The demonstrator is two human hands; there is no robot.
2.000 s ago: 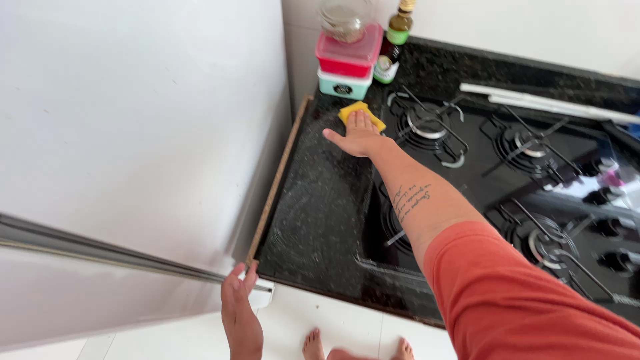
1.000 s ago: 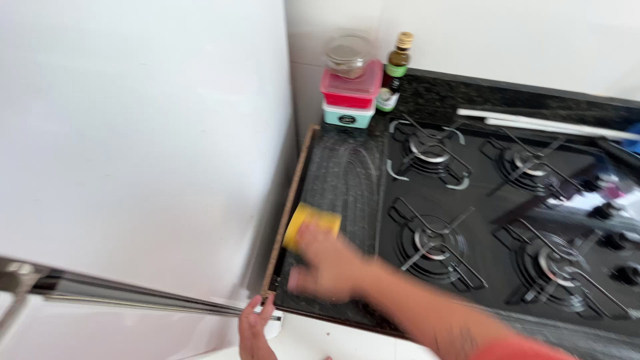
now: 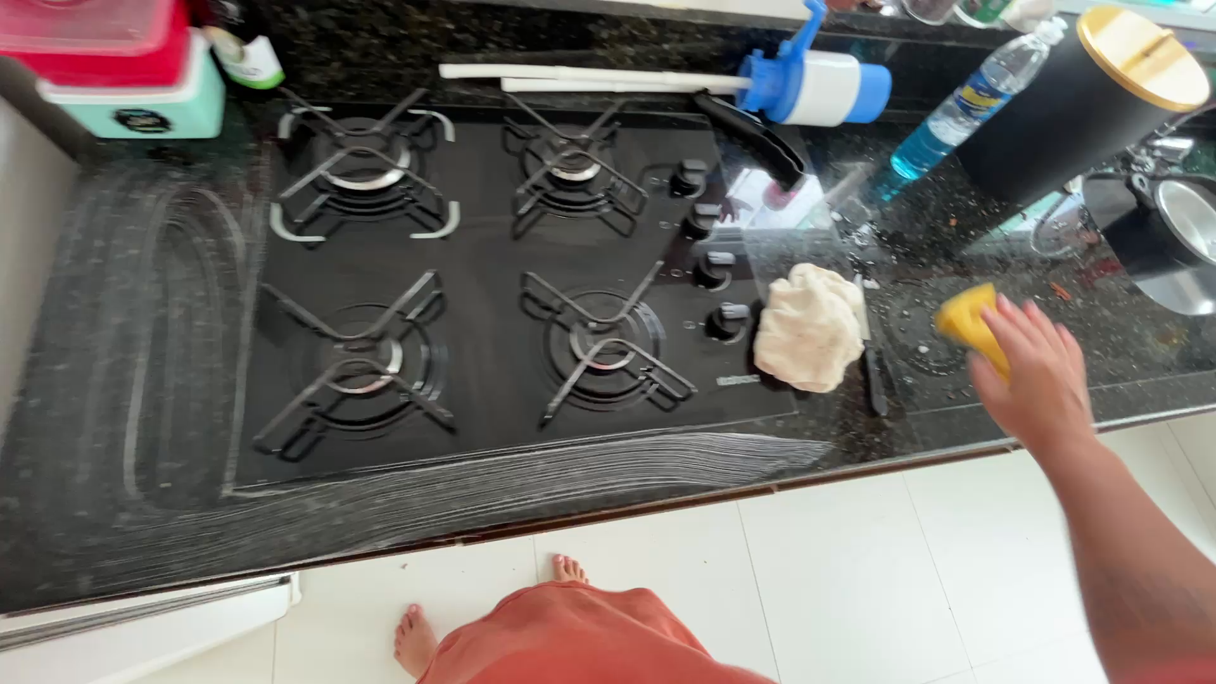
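Note:
My right hand (image 3: 1037, 380) holds a yellow sponge or cloth (image 3: 974, 323) over the black granite countertop (image 3: 912, 408), right of the gas cooktop (image 3: 484, 275). Whitish streaks mark the granite left of the cooktop and along its front edge. A crumpled cream cloth (image 3: 810, 328) lies at the cooktop's right edge, beside a knife with a black handle (image 3: 874, 380). Wet spots and crumbs show on the granite around the sponge or cloth. My left hand is out of view.
Stacked plastic containers (image 3: 128, 85) and a dark bottle (image 3: 242, 47) stand back left. Behind the cooktop lies a blue and white water pump (image 3: 807, 85) with white tubes. A bottle of blue liquid (image 3: 978, 100), a black canister (image 3: 1073, 104) and a pot (image 3: 1173, 218) are at the right.
The view has swung right. My right hand has moved with the yellow sponge or cloth from the granite left of the cooktop to its right side. My left hand has left the view.

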